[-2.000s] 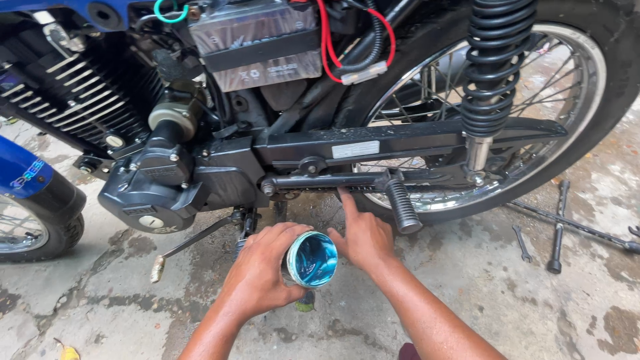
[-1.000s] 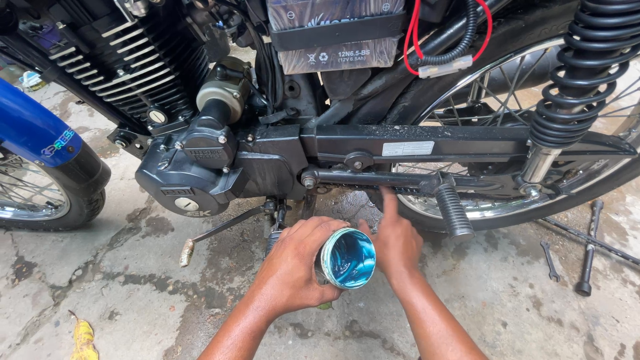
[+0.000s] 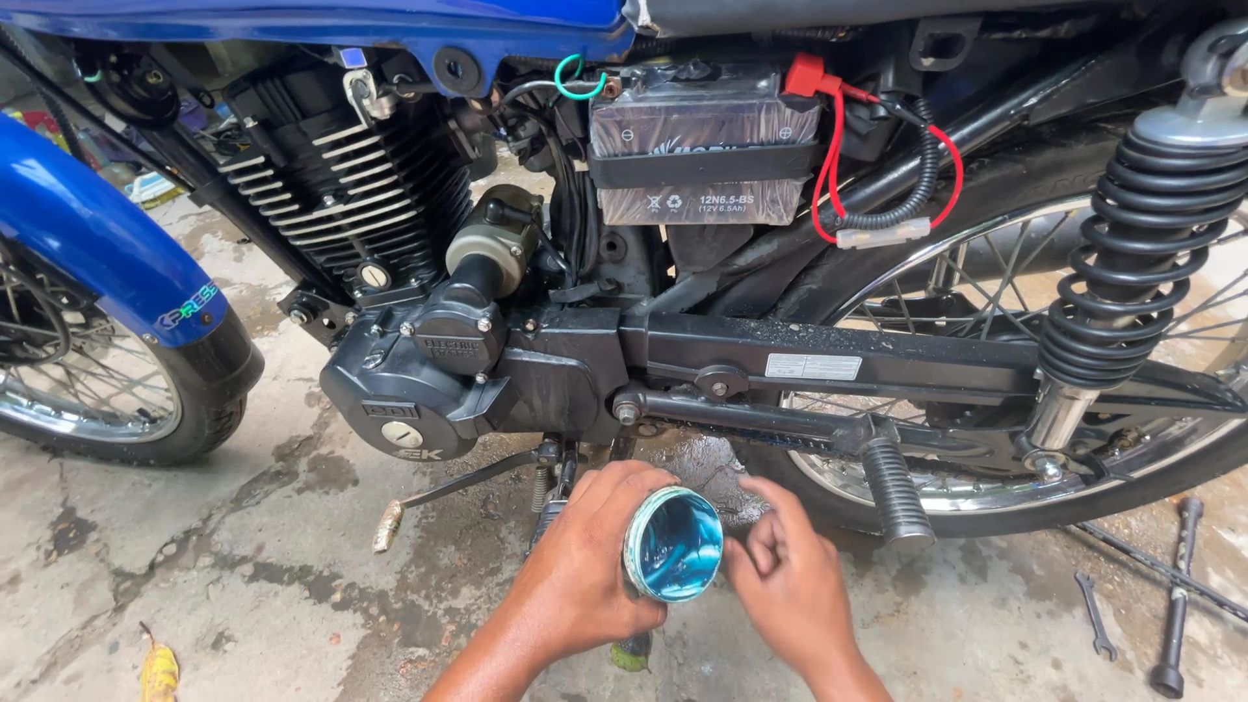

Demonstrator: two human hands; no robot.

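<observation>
My left hand [image 3: 595, 556] grips an open tub of blue grease [image 3: 675, 544], its mouth tilted up toward me. Just right of the tub is my right hand [image 3: 795, 575], index finger extended and the other fingers curled, holding nothing that I can see. Above both hands runs the motorcycle's black swingarm [image 3: 926, 366], with the drive chain [image 3: 741, 429] partly showing along the lower side of a footrest bar [image 3: 760, 409]. A ribbed rubber footpeg [image 3: 895, 487] juts down to the right of my right hand.
A battery [image 3: 697, 185] with red wires [image 3: 827, 175] sits in the frame above. The engine cover [image 3: 409, 400] and shift lever [image 3: 468, 478] are left. On the concrete at right lie an open-end wrench [image 3: 1096, 616] and a cross-shaped lug wrench [image 3: 1177, 595].
My right hand has drawn back from the underside of the swingarm area, where its index finger pointed up at the chain. The left hand still holds the tub.
</observation>
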